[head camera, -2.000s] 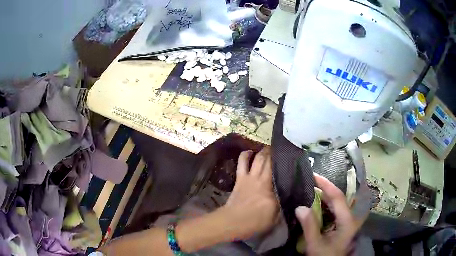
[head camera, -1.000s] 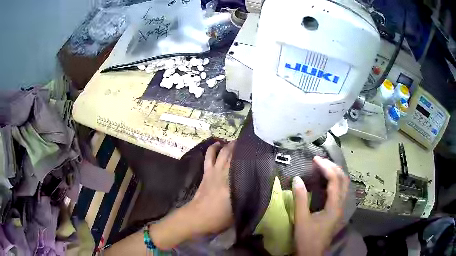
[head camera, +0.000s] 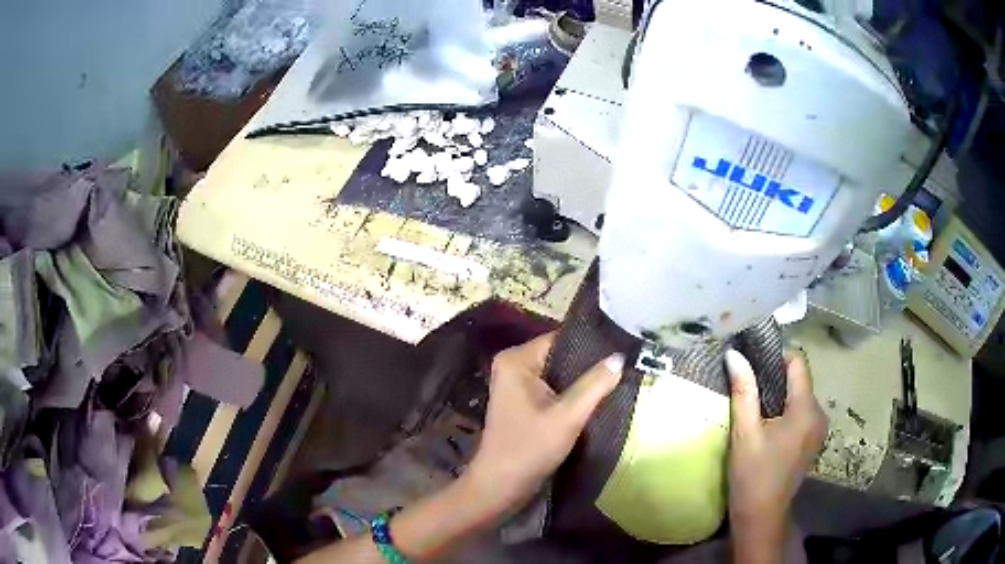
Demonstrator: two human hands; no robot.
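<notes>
A dark brown garment with a finely ribbed band [head camera: 606, 424] lies under the white JUKI machine head [head camera: 760, 165]. A yellow-green panel [head camera: 672, 463] lies flat between my hands, just below the small metal clamp frame [head camera: 654, 360]. My left hand [head camera: 540, 413] holds the ribbed band left of the clamp, thumb on top near the frame. My right hand [head camera: 771, 441] holds the band at the right, thumb beside the panel and fingers around its outer side. The needle is hidden under the head.
White pieces [head camera: 435, 154] lie loose on the cream table [head camera: 287, 209], before a written-on plastic bag [head camera: 386, 55]. Stacked garments [head camera: 99, 331] hang at left on a slatted rack [head camera: 237, 408]. A control panel [head camera: 964, 281] and small bottles [head camera: 906, 248] stand at right.
Both hands have changed grip on the band, on either side of the clamp. The yellow-green panel, folded before, now lies spread. The view has shifted, so the machine appears further right.
</notes>
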